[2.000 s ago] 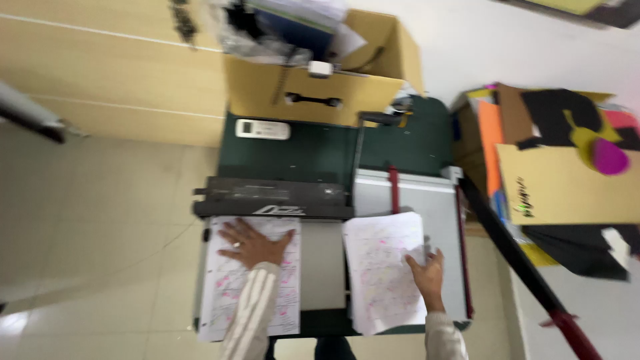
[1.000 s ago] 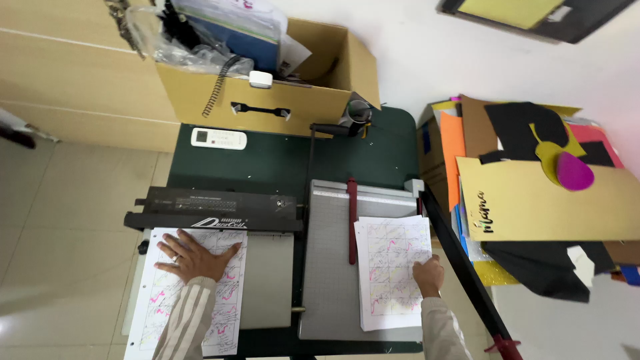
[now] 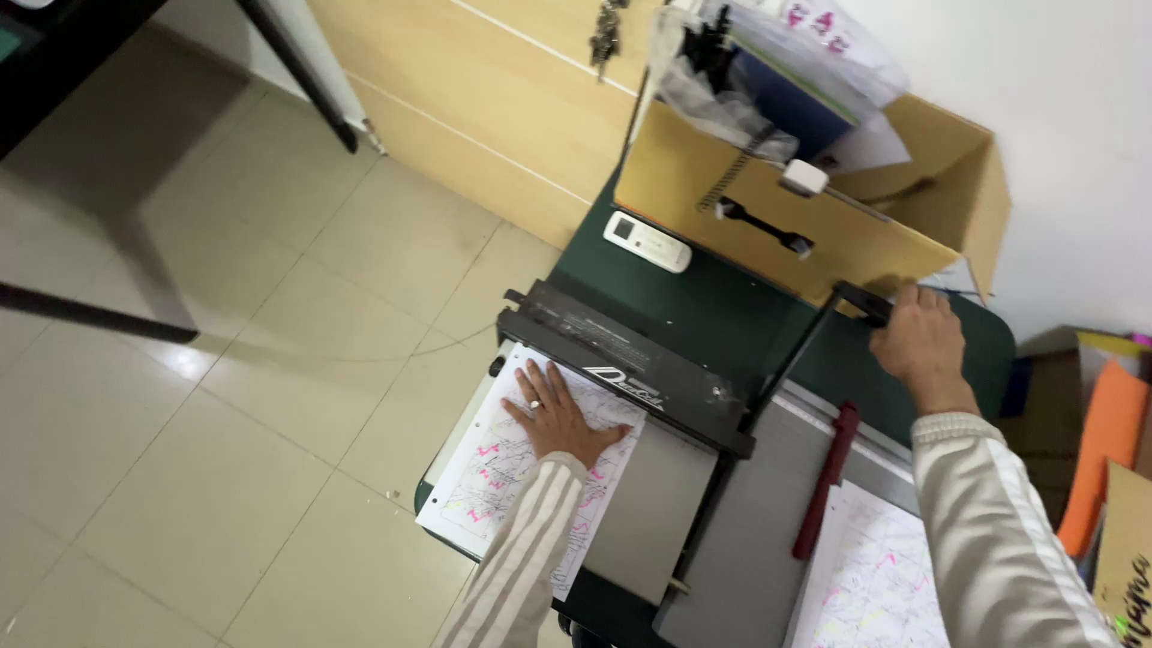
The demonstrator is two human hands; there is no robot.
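My left hand (image 3: 560, 416), a ring on one finger and the fingers spread, lies flat on a marked, hole-punched paper sheet (image 3: 477, 477). The sheet's top edge meets a black desktop punching machine (image 3: 630, 355). My right hand (image 3: 922, 346) is closed around the black handle of the machine's long lever (image 3: 796, 346), beside the cardboard box. Under my right forearm lies a stack of marked sheets (image 3: 873, 576) on a grey paper trimmer (image 3: 751, 531), next to its dark red bar (image 3: 826, 481).
A cardboard box (image 3: 756, 216) with bags and folders stands at the back of the dark green table (image 3: 711, 315). A white remote control (image 3: 646, 241) lies before it. Orange and tan card (image 3: 1102, 459) is at right. Dark furniture legs (image 3: 99, 310) stand on the tiled floor at left.
My right hand has left the paper stack on the trimmer and taken hold of the lever handle. My left hand stays on its sheet. The view has turned and shifted.
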